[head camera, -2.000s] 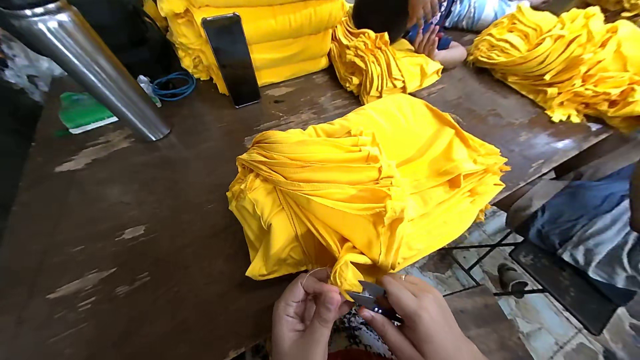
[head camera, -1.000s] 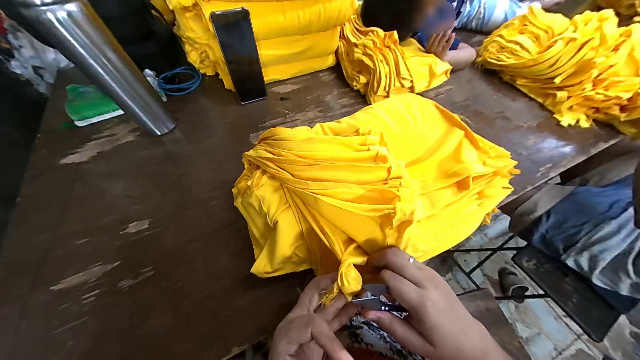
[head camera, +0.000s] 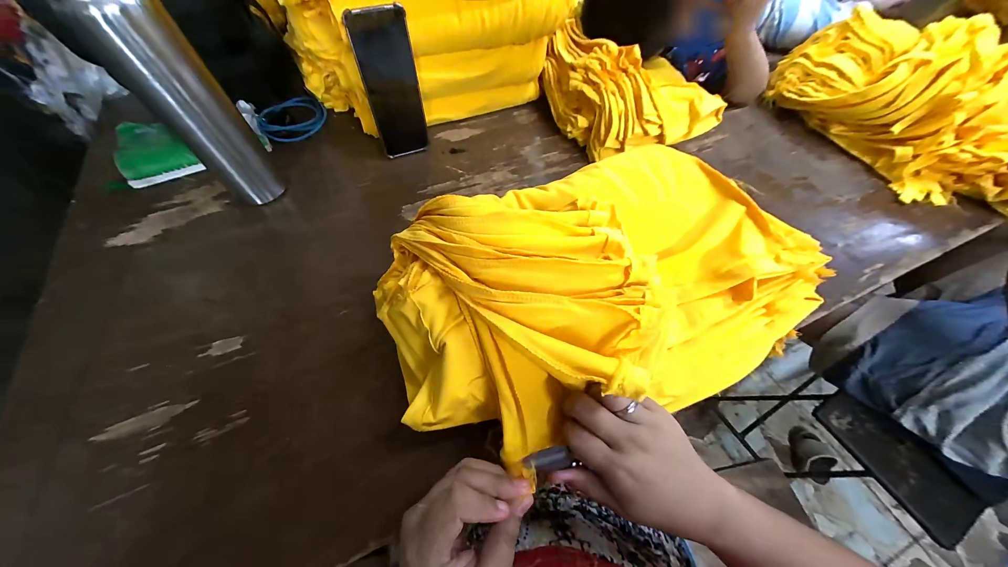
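A heap of yellow fabric pieces with stitched seams (head camera: 551, 291) lies across the near part of the wooden table, one narrow end hanging down toward me. At bottom centre, my left hand (head camera: 468, 512) pinches the tip of that end between thumb and fingers. Just right of it, my right hand (head camera: 630, 457), with a ring on one finger, holds a small dark metal cutting tool (head camera: 549, 459); its tip is against the fabric beside my left fingertips. The tool's handle is mostly hidden in the palm, so its exact kind is unclear.
Around the dark wooden table (head camera: 236, 441) stand a steel bottle (head camera: 197, 102), an upright phone (head camera: 386, 79), a green item (head camera: 153, 153), a blue cord coil (head camera: 293, 120) and more yellow fabric stacks (head camera: 488, 63). One person leans at the far edge; another sits right, near a dark stool (head camera: 898, 465).
The fabric end between my hands was bunched up in a knot-like fold; now it hangs as a longer strip. My left fingers pinch its tip, and my right hand lies against the heap's lower edge.
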